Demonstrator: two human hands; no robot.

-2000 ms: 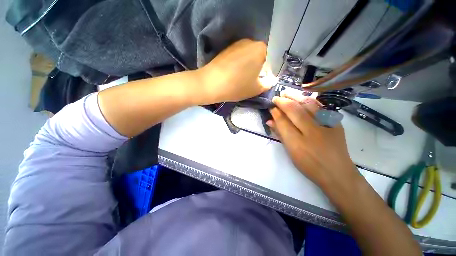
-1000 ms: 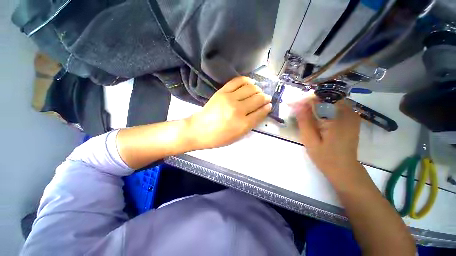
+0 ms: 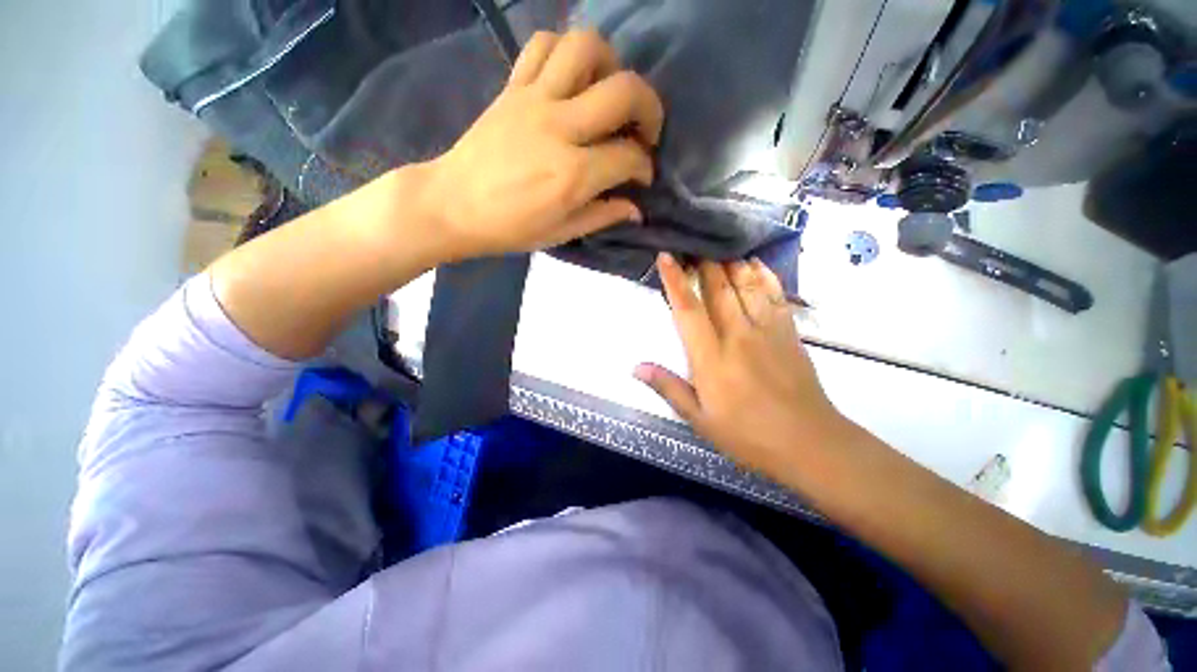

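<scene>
The dark grey garment [image 3: 394, 99] lies bunched left of the needle, its folded edge running to the presser foot [image 3: 840, 171]. A smooth dark strip [image 3: 475, 341] hangs from it over the table's front edge. My left hand [image 3: 565, 145] is on the garment, fingers bent and gripping its fabric. My right hand [image 3: 735, 328] lies with fingertips on the folded fabric end just left of the foot, thumb apart; whether it pinches the fabric is unclear. The sewing machine [image 3: 1024, 145] stands at upper right.
Shears with green and yellow handles [image 3: 1139, 453] lie at the right. A black slotted arm [image 3: 1017, 273] and a pale disc with holes [image 3: 861, 247] are on the bed. A ruler strip [image 3: 630, 446] runs along the front edge. A blue bin [image 3: 446, 486] is below.
My left hand has moved up and left onto the garment. My right hand has moved left from beside the round knob to the fabric. The dark strip now hangs over the front edge.
</scene>
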